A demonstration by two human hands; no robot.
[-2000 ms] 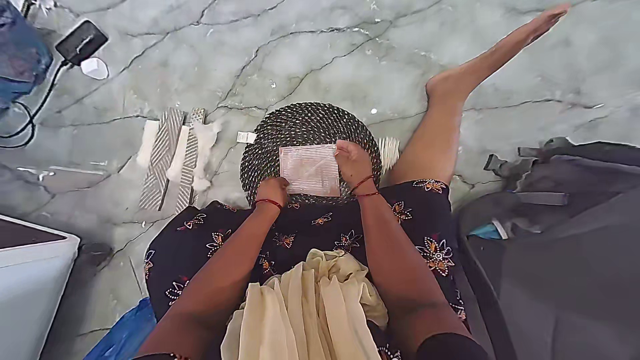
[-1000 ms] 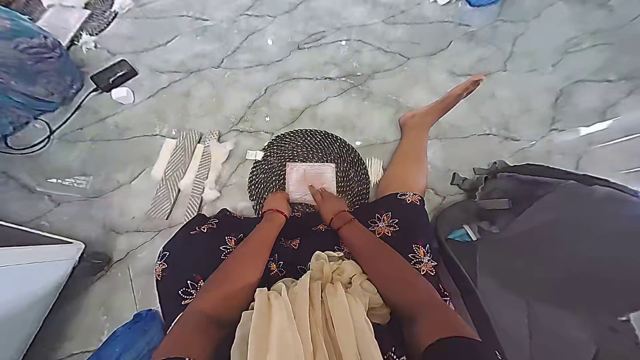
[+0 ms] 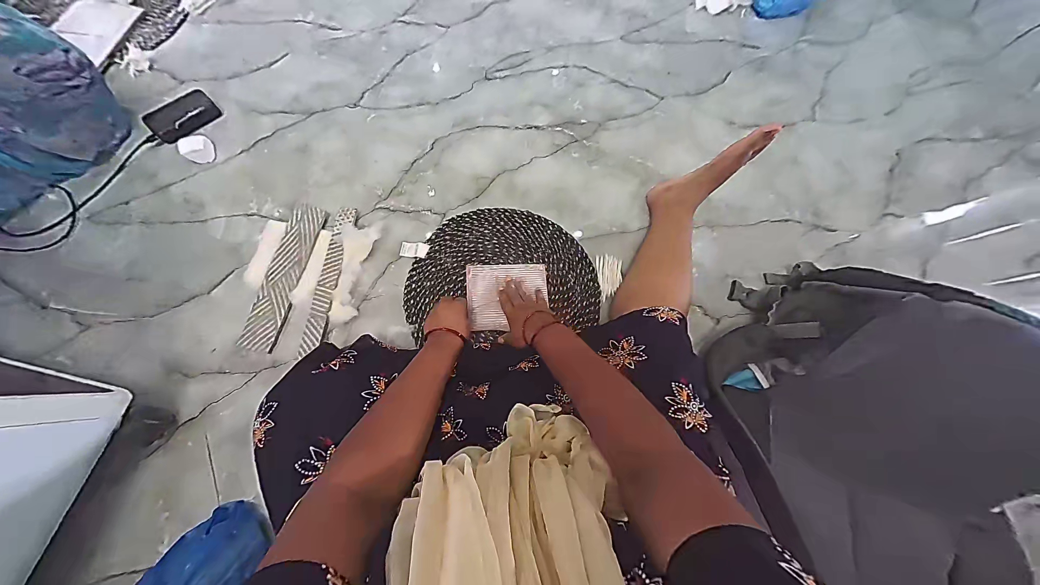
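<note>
A small square pinkish-white striped piece (image 3: 485, 301), perhaps cloth or card, lies on a round black woven mat (image 3: 561, 244) with light flecks. My right hand (image 3: 522, 310) rests flat on the piece with its fingers spread. Beside the piece's lower left edge is my left hand (image 3: 446, 315), its fingers curled; whether it pinches the edge cannot be made out. A white tag (image 3: 413, 249) sticks out at the mat's left side. Pale thin sticks or fringe (image 3: 608, 275) show at its right side.
Striped strips (image 3: 284, 280) and white fluffy material (image 3: 351, 260) lie on the marbled floor to the left. Farther left are a black device (image 3: 182, 115) with a cable and a blue bag (image 3: 57, 106). A grey backpack (image 3: 894, 406) lies right, a white box (image 3: 57, 455) lower left.
Two seconds ago both hands held the piece by its sides. My right hand has moved from its right edge onto its face. The view has shifted somewhat.
</note>
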